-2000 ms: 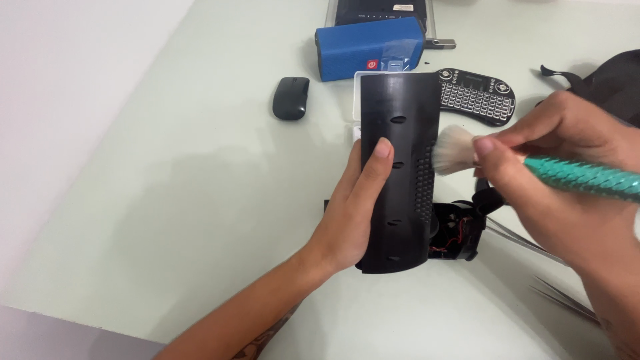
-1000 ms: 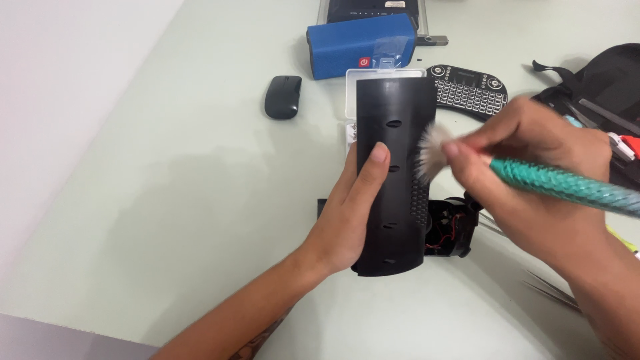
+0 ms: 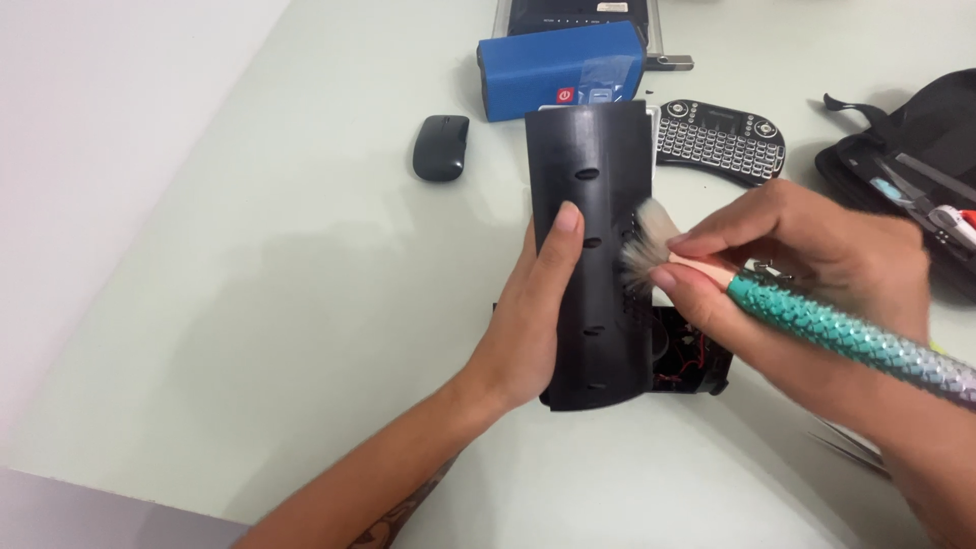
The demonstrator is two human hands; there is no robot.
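My left hand grips a curved black plastic housing panel by its left edge, thumb on its face and the other fingers hidden behind. Four slots run down the panel, and small perforations line its right side. Between thumb and fingertips, my right hand holds a soft-bristled brush with a textured green and silvery handle. Its pale bristles are splayed against the perforated part of the panel. Partly hidden behind the panel and my right hand lies an opened black electronic device with red wires inside.
A black computer mouse lies left of the panel. Behind it are a blue speaker, a black device and a mini keyboard. A black tool case stands at the right, and metal tweezers lie at the lower right.
The brush has stayed at the panel's perforated side while its bristles and my right hand shifted slightly. My left hand keeps its grip on the panel.
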